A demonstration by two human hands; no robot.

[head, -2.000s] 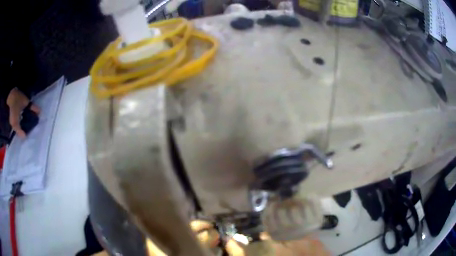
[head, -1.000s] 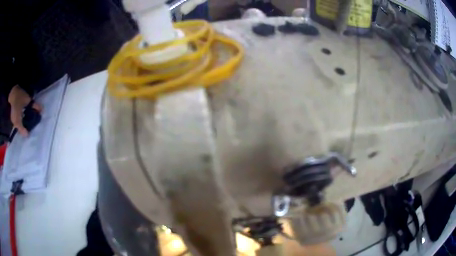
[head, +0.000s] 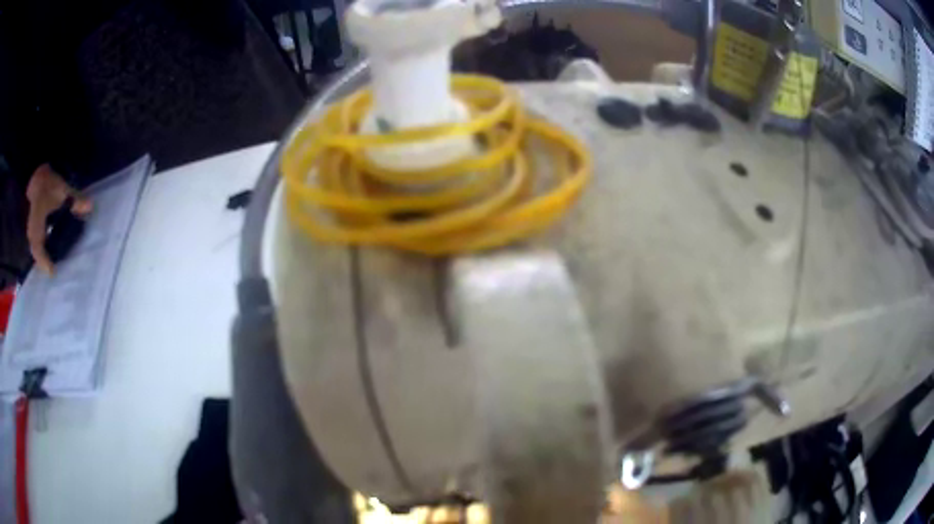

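The worn cream sewing machine head (head: 676,205) fills the middle and right of the view. Yellow cord (head: 440,230) lies looped around the white post (head: 410,92) on its top. Black cloth (head: 205,466) lies on the white table at the machine's left. The needle area is hidden behind the head; only bright lamp light shows at the bottom edge. A small blurred skin-toned patch, perhaps my right hand (head: 627,506), shows there, cut off by the edge and mostly hidden. My left hand cannot be made out.
Another person's hand (head: 49,215) rests on a paper stack (head: 77,276) with a black binder clip (head: 34,383) at the left. The machine lamp (head: 271,409) stands beside the head. Black scissors and cloth (head: 819,461) lie at the lower right. A small black piece (head: 239,200) lies on the table.
The view has shifted, so the machine head, post and cord appear further right and lower. More table and black cloth show at the left. The skin-toned area at the bottom is smaller.
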